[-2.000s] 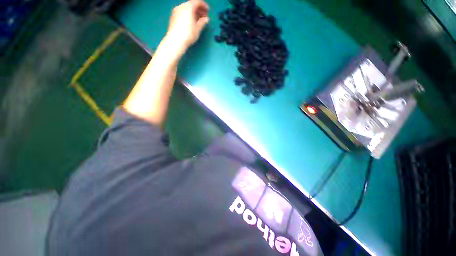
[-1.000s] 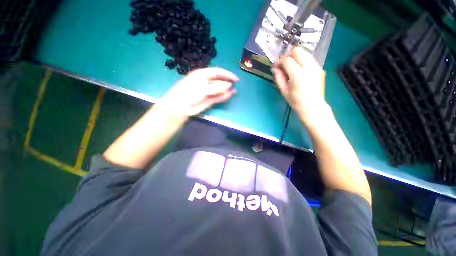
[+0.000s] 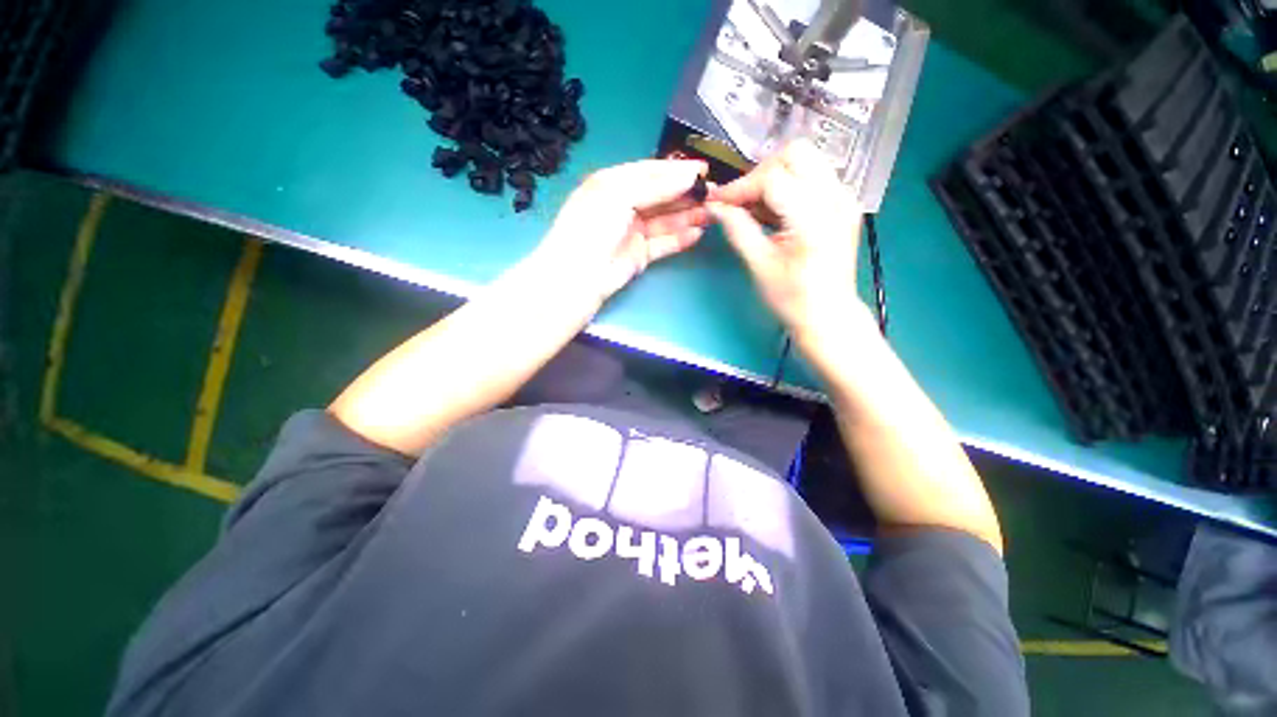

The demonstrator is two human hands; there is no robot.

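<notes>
My left hand (image 3: pixel 629 217) holds a small black moulded part (image 3: pixel 699 186) between its fingertips, in front of the tabletop fixture. My right hand (image 3: pixel 796 228) meets it there with thumb and finger pinched at the part; whether a tiny component is between them is too small to tell. The fixture (image 3: pixel 798 87) has a bright silver top plate with radiating metal arms, and my hands partly cover its front edge. A loose heap of black parts (image 3: pixel 469 77) lies on the teal mat to the left of the fixture.
Stacked black gridded trays (image 3: pixel 1106 238) stand on the bench at the right. A thin black cable (image 3: pixel 878 266) runs from the fixture toward the pale bench edge (image 3: pixel 406 272). A blue-edged bin (image 3: pixel 849 544) shows below the bench. Grey cloth (image 3: pixel 1228 608) is at the lower right.
My left hand has moved right and my right hand has come back left from the fixture's plate, so their fingertips now meet at the black part. The view has shifted slightly.
</notes>
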